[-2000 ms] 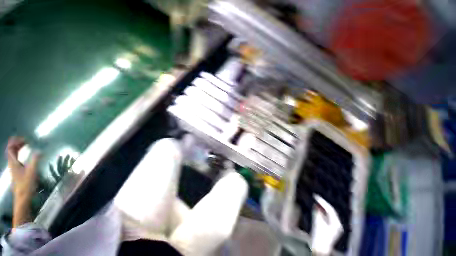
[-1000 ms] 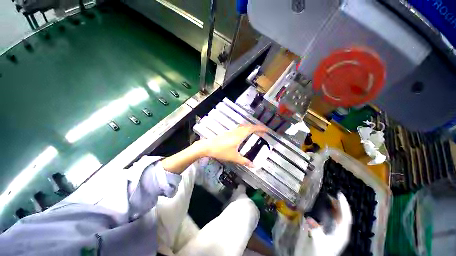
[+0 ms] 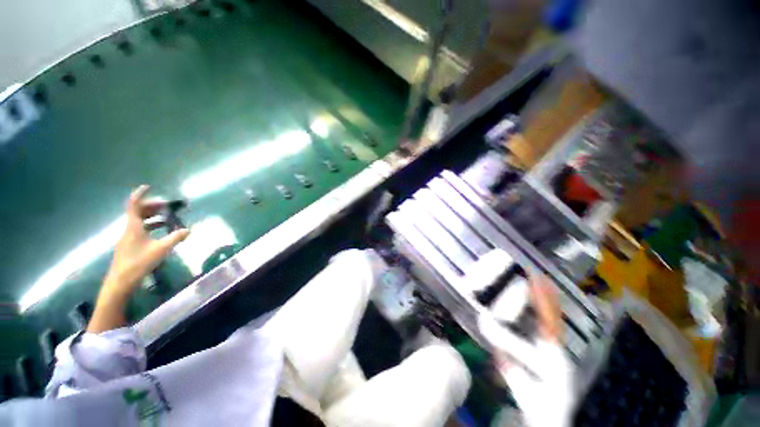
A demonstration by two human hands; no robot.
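My bare left hand is over the green conveyor belt. It holds a black plastic part between thumb and fingers. My gloved right hand is blurred at the printing jig on the grooved machine table. A black piece lies across the white jig beside its fingers; whether my right hand grips it cannot be told. The parts tray with many black parts is at the lower right.
Small grey fittings stand in a row on the belt near its metal edge. Black parts line the belt at the lower left. A grey machine head hangs upper right. A white crumpled wipe lies on a yellow surface.
My left hand has moved from the jig to over the belt with a black part in it. My right hand has moved from the parts tray to the jig. The view has shifted.
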